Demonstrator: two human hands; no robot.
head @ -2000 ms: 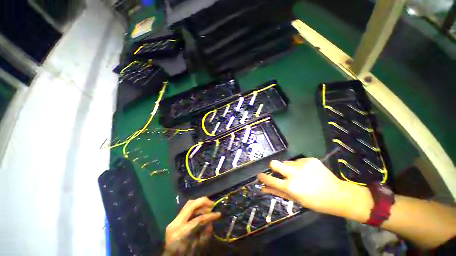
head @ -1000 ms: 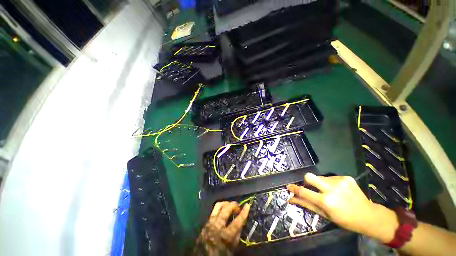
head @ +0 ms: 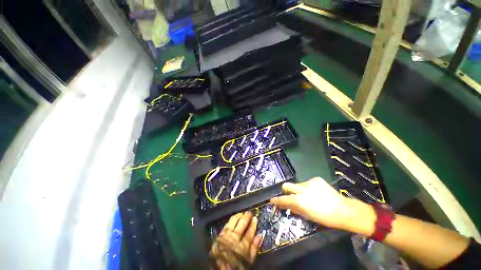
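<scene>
A black power strip housing (head: 287, 230) lies nearest me, with yellow wire along its edge and shiny metal strips inside. My left hand (head: 236, 243) lies flat over its left end, fingers on the housing. My right hand (head: 316, 203) is over its upper edge, thumb and fingertips close together above the cavities. Whether the fingertips hold a small part cannot be told. Just beyond, two housings (head: 250, 176) with looped yellow wire and slanted silver strips lie side by side, and a third (head: 220, 133) without visible yellow wire lies behind them.
Another wired housing (head: 354, 163) lies right, beside the wooden rail (head: 401, 163). A dark housing (head: 141, 227) lies left by a blue bin (head: 114, 243). Loose yellow harnesses (head: 158, 160) lie on the green surface. A tall black stack (head: 258, 68) and a wooden post (head: 381, 58) stand beyond.
The camera view has shifted, showing more of the far stack. My left hand has moved further over the housing's left end, its fingers flatter. My right hand stays over the upper edge.
</scene>
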